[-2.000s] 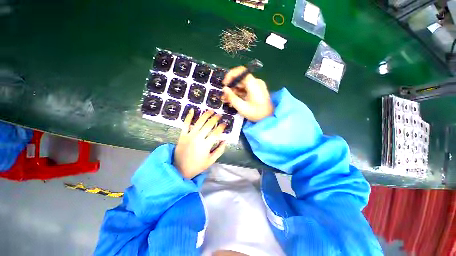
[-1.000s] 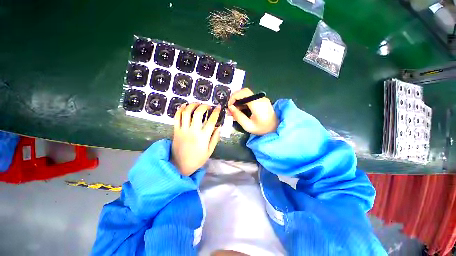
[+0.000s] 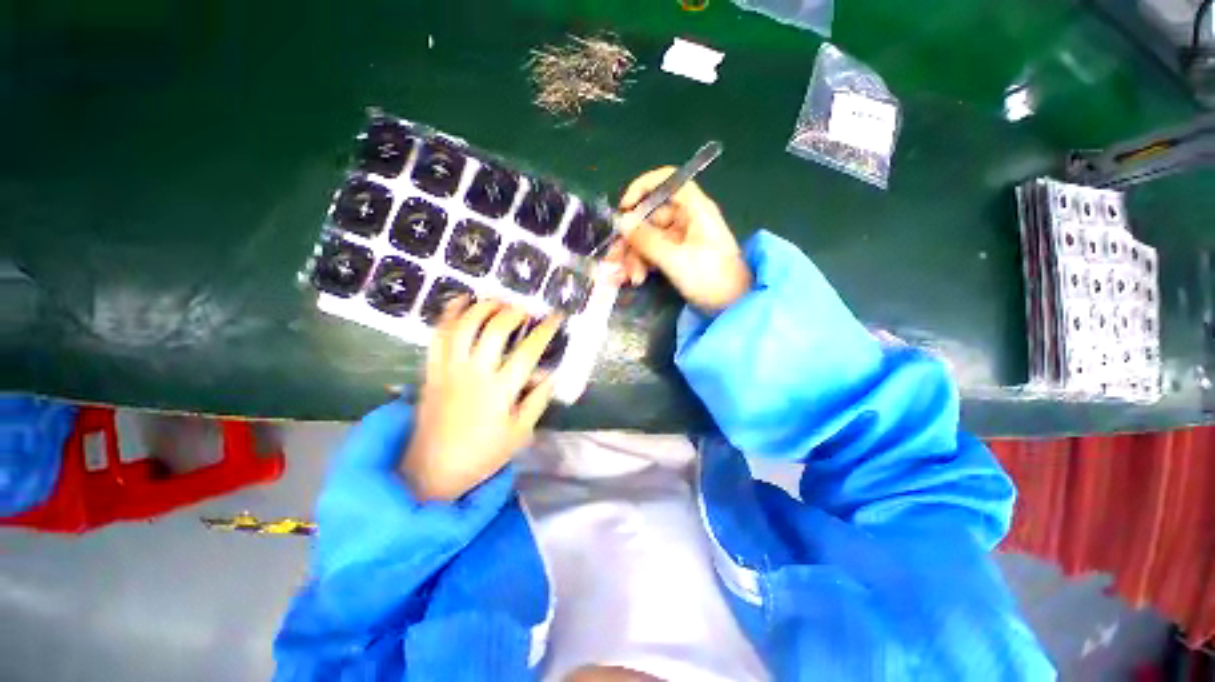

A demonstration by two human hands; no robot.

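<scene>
A white-edged sheet of black square units (image 3: 472,248) lies tilted on the dark-green bench, in rows of rounded dark squares with pale cross marks. My left hand (image 3: 482,393) rests with spread fingers on its near edge, covering some of the lower row. My right hand (image 3: 682,243) holds slim tweezers (image 3: 677,181) at the sheet's right side. Their back end points up and right, their tip down at the right-hand units. Whether the tip holds a part is too small to tell. A heap of fine metal parts (image 3: 581,73) lies beyond the sheet.
A white slip (image 3: 692,60) lies beside the heap. A labelled clear bag (image 3: 847,116) lies right of it, another bag (image 3: 797,11) at the top edge. Stacked pale sheets (image 3: 1095,293) stand at the right. A red stool (image 3: 131,469) is on the floor at left.
The sheet has turned slightly and its right end has shifted left, with my left hand moving left and down. My right hand has risen, and the tweezers now point more steeply.
</scene>
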